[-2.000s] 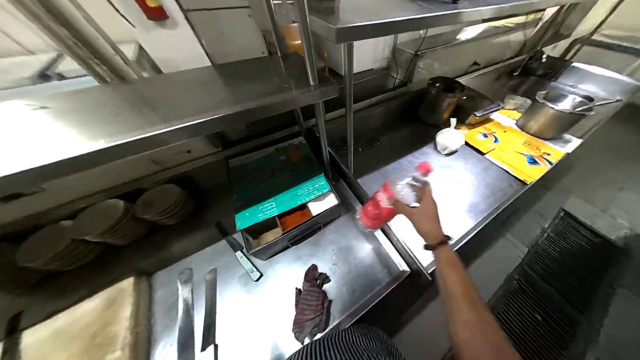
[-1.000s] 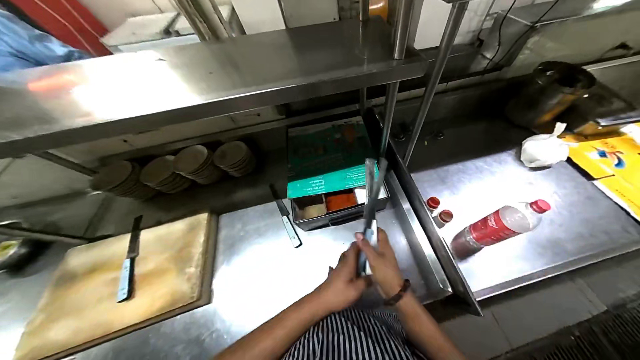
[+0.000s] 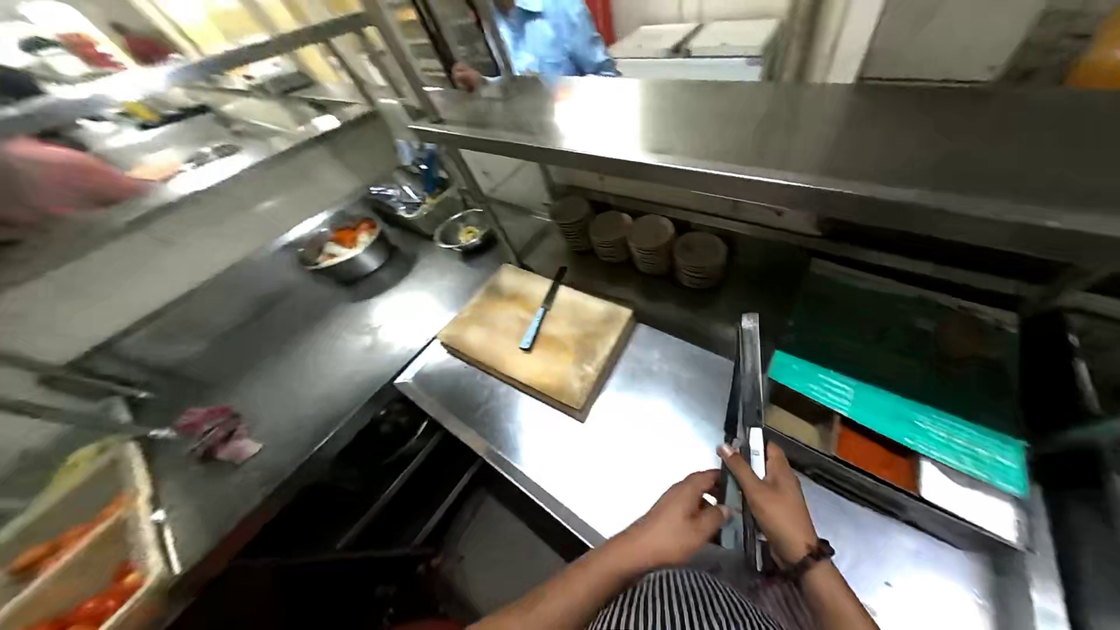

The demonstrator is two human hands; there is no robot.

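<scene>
Upright in front of me are kitchen knives (image 3: 750, 376), held together with their blades pointing away. My right hand (image 3: 772, 503) is closed around their handles. The fingers of my left hand (image 3: 687, 518) touch the lower handles from the left; how firmly they grip is hard to see. Beyond, a thick cutting board (image 3: 551, 337) bears another knife (image 3: 542, 311) with a light blue handle. Right of the held blades is a spice box (image 3: 875, 455) with a green strip across its compartments, one holding orange-red powder.
Stacked plates (image 3: 652, 243) stand under a steel shelf (image 3: 744, 131). On the left counter are a metal bowl of cut vegetables (image 3: 350, 249), a small bowl (image 3: 464, 229) and a purple cloth (image 3: 214, 433). Vegetable bins (image 3: 87, 542) fill the lower left. A person in blue (image 3: 556, 39) stands behind the shelf.
Two seconds ago my right hand was on a red-labelled bottle; a second ago the bottle stood on the right counter and both hands were at the knives. The view has swung left.
</scene>
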